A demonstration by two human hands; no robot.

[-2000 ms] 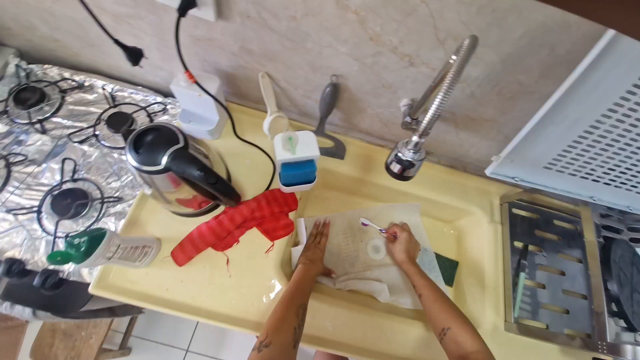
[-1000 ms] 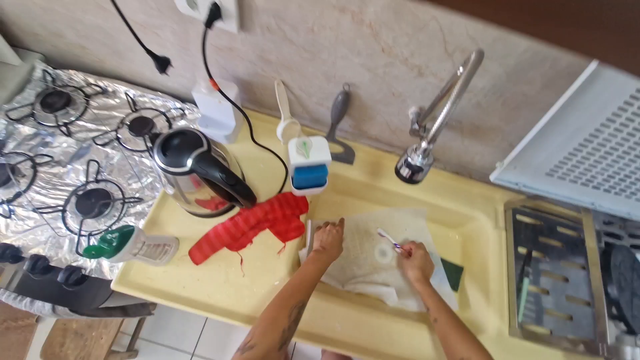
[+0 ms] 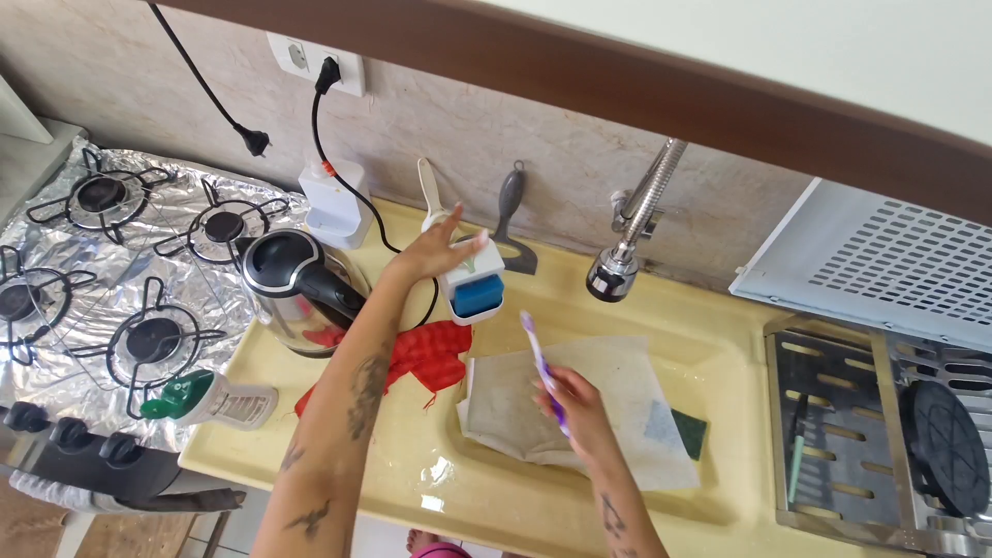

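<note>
My right hand [image 3: 573, 403] holds a purple and white toothbrush [image 3: 542, 364] above a pale wet cloth [image 3: 620, 434] spread in the yellow sink [image 3: 728, 387]. The cloth partly covers a dark green scouring pad [image 3: 689, 434]. My left hand [image 3: 435, 252], fingers spread, is at the top of a white dispenser [image 3: 486, 267] that holds a blue sponge [image 3: 478, 296]; whether it presses on it is unclear. Beneath my left forearm a red cloth [image 3: 434, 349] lies on the counter.
An electric kettle [image 3: 291, 271] and a green-capped bottle [image 3: 232, 399] stand left, beside the foil-covered stove [image 3: 62, 240]. A faucet [image 3: 614, 271] hangs over the sink's back. A grey scraper [image 3: 509, 209] leans on the wall. A metal dish rack [image 3: 845, 411] is at right.
My left hand has left the pale cloth and moved up to the white dispenser. My right hand still holds the toothbrush, now more upright. The view has shifted.
</note>
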